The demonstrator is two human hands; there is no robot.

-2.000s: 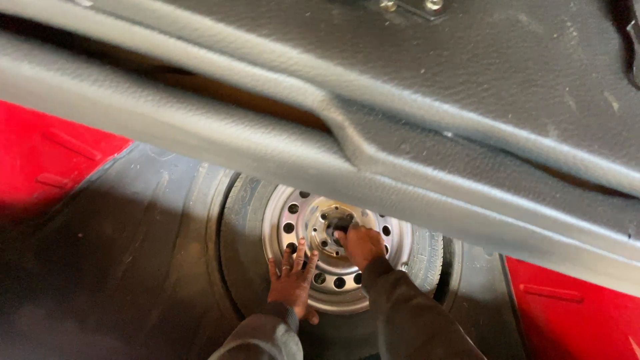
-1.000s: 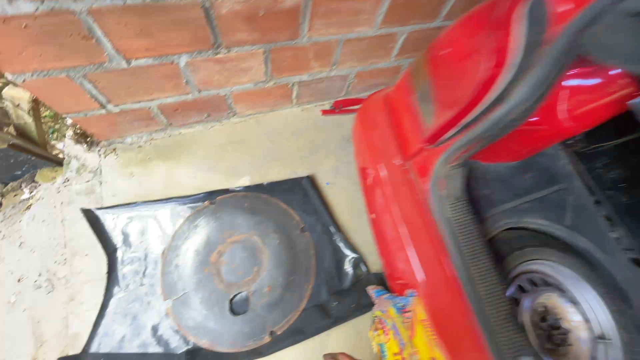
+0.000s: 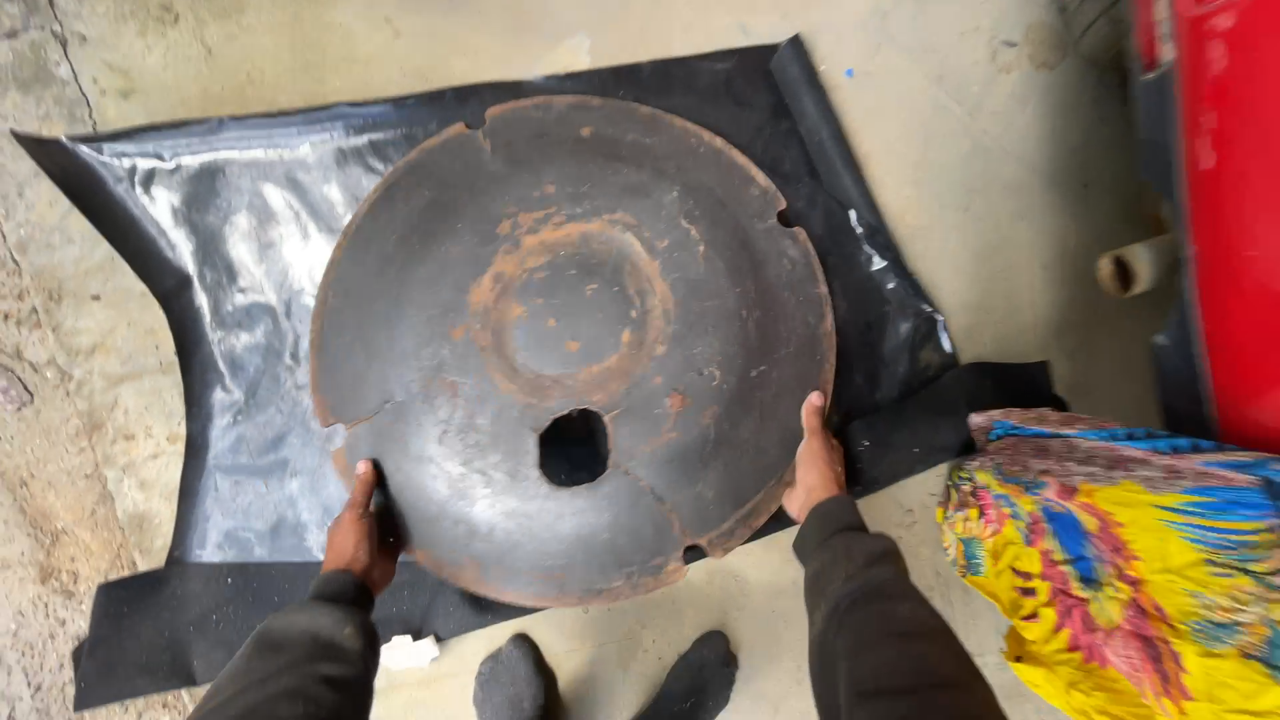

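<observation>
A round dark disc-shaped cover, rusty at its rim and around a central ring, fills the middle of the view. It has an oval hole, small cracks and edge notches. My left hand grips its lower left rim, thumb on top and fingers hidden beneath. At the lower right rim my right hand holds it the same way. Under the disc lies a black sheet mat, shiny on its left part, spread on the concrete floor. Whether the disc touches the mat cannot be told.
A red car body panel stands at the right edge, with a pipe end beside it. A colourful patterned cloth is at the lower right. My feet are just below the disc, near a white scrap.
Two seconds ago both hands were at a spare wheel. The view has swung to the floor, where the disc lay on the mat one second ago; both hands have now taken hold of its rim.
</observation>
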